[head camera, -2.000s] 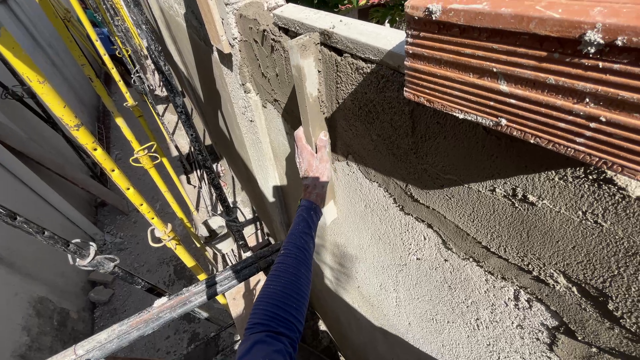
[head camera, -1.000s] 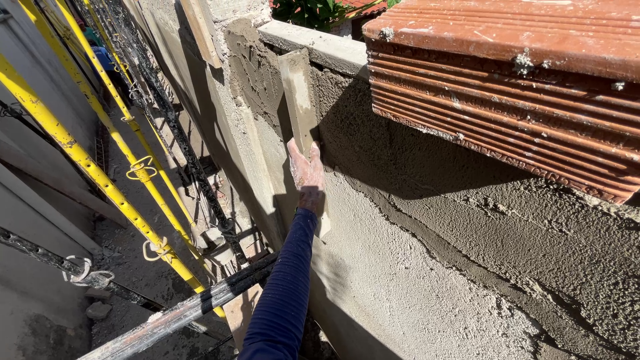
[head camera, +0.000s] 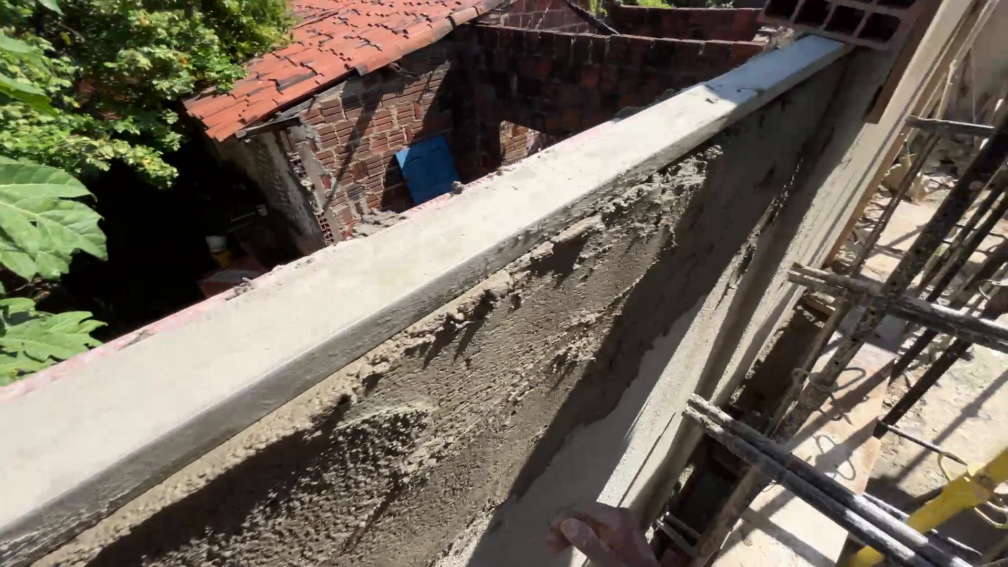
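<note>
My left hand (head camera: 600, 535) shows at the bottom edge, right of centre, its fingers curled and its thumb beside them. It grips a long, light-grey straight board (head camera: 665, 409), whose lower end and edge show by the fingers; how much of the board they wrap is hidden. Left of the board runs a wall face of rough grey mortar (head camera: 504, 378), ridged near the top and partly in shadow. A smooth pale concrete coping (head camera: 378, 291) caps the wall. My right hand is out of view.
Black scaffold bars (head camera: 835, 488) and a yellow scaffold tube (head camera: 969, 488) stand at the right, over a plank (head camera: 835, 441). A hollow clay block (head camera: 854, 20) sits at the coping's far end. Beyond the wall are a tiled roof (head camera: 315, 47), brick walls (head camera: 386, 134) and leaves (head camera: 47, 213).
The view has swung strongly toward the coping and the neighbouring roof. My left hand, seen on the board against the wall before, now shows low at the frame's bottom edge.
</note>
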